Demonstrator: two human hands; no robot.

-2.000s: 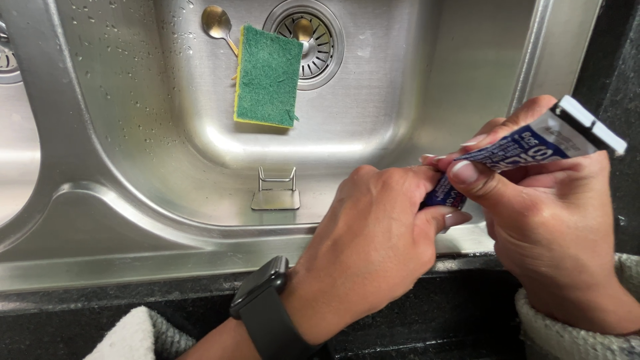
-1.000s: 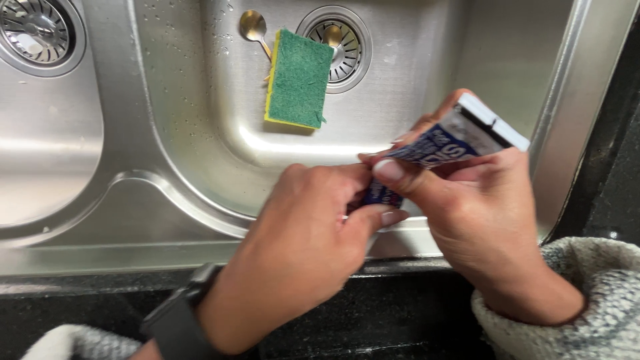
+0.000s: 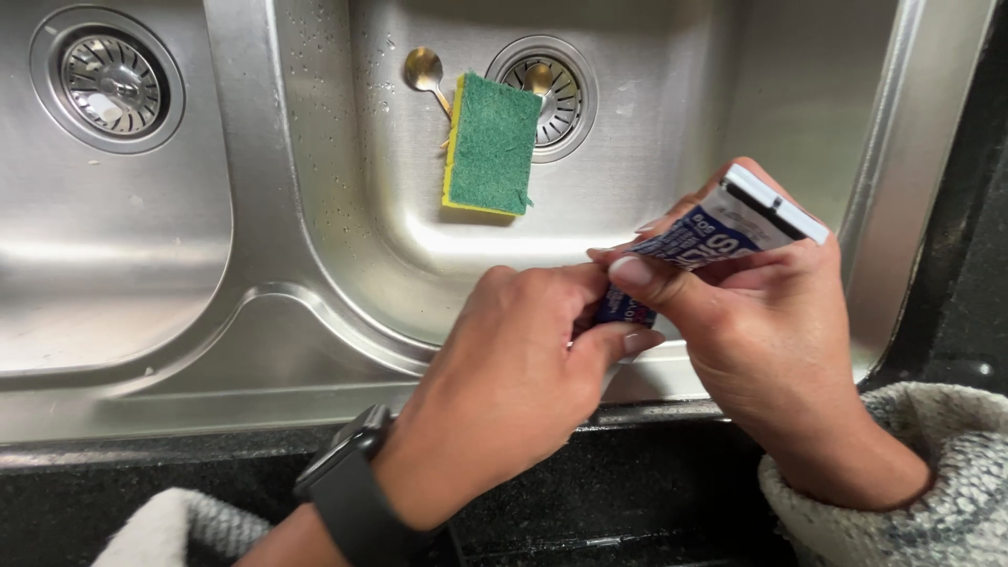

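My right hand (image 3: pixel 756 331) grips a partly flattened blue and white squeeze tube (image 3: pixel 701 240) that bears writing, its white crimped end up and to the right. My left hand (image 3: pixel 520 362), with a black watch on the wrist, has its fingers closed on the tube's lower end; the very tip is hidden behind them. Both hands are over the front edge of the steel sink. Beyond them, a green and yellow scouring sponge (image 3: pixel 496 146) lies in the basin, over the handles of what look like two metal spoons (image 3: pixel 424 69).
The right basin's drain strainer (image 3: pixel 563 102) is partly behind the sponge. A second basin with its own strainer (image 3: pixel 114 87) is at the left, past the steel divider (image 3: pixel 252 157). A black speckled countertop (image 3: pixel 630 488) runs along the front and right.
Both hands keep hold of the tube, with little change in their grip. The view has shifted left, and the small wire holder seen earlier in the basin no longer shows.
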